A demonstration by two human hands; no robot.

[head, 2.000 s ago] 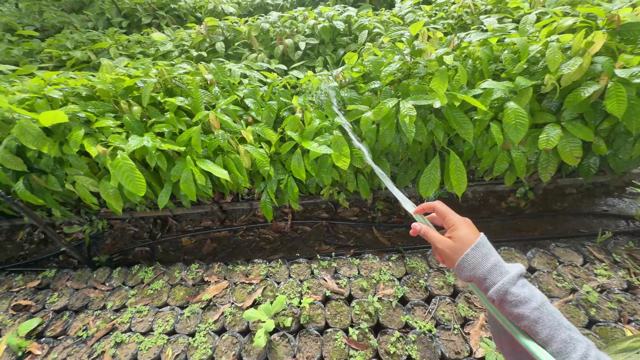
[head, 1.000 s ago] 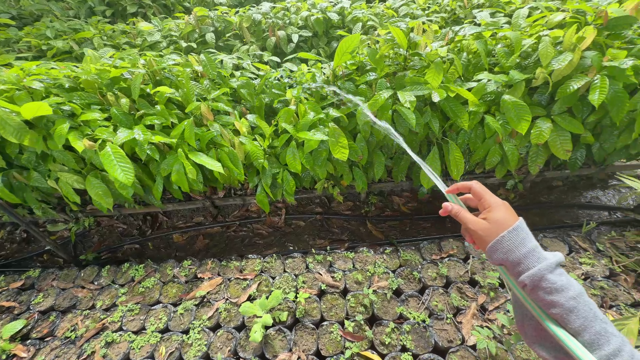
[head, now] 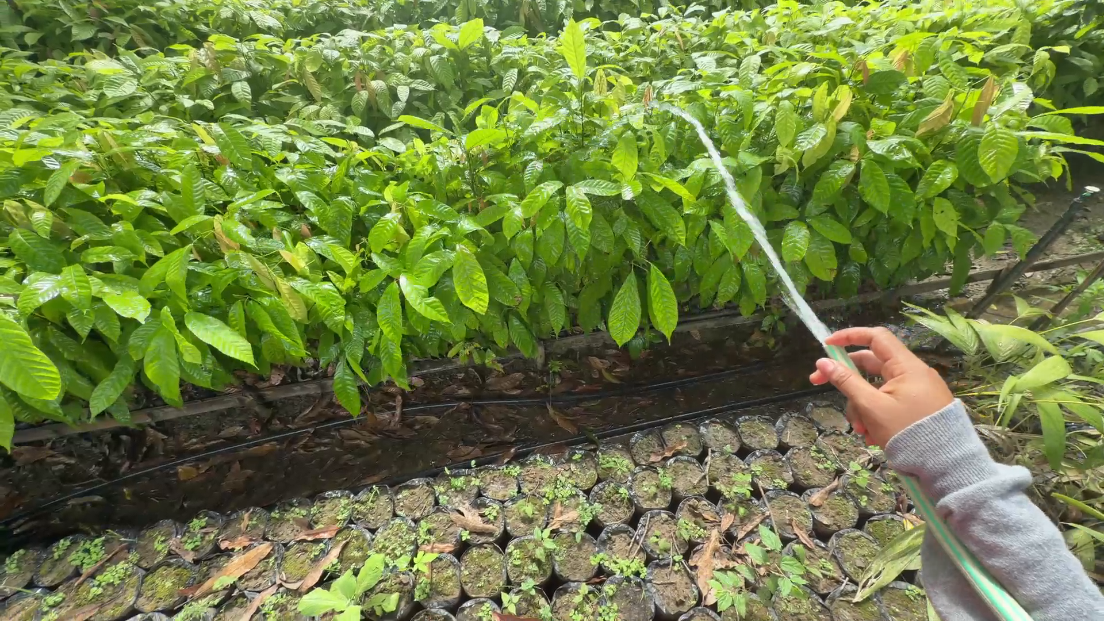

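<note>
My right hand [head: 888,379], in a grey sleeve, grips the end of a green and white striped hose [head: 957,543] between thumb and fingers. The hose runs back beneath the forearm. From its mouth a stream of water [head: 742,207] arcs up and to the left onto a dense bed of leafy green seedlings [head: 466,276], whose leaves look wet in places. My left hand is out of view.
Rows of soil-filled black nursery bags [head: 526,561] with small weeds and dry leaves lie below. A wet, leaf-strewn channel with a thin black pipe [head: 285,438] separates them from the seedlings. Dark stakes [head: 1035,250] and long-leaved plants [head: 1044,379] stand at the right.
The view has shifted to the right, bringing the stakes and long-leaved plants in. My right hand keeps its hold on the hose, and the water stream leans more steeply upward than before.
</note>
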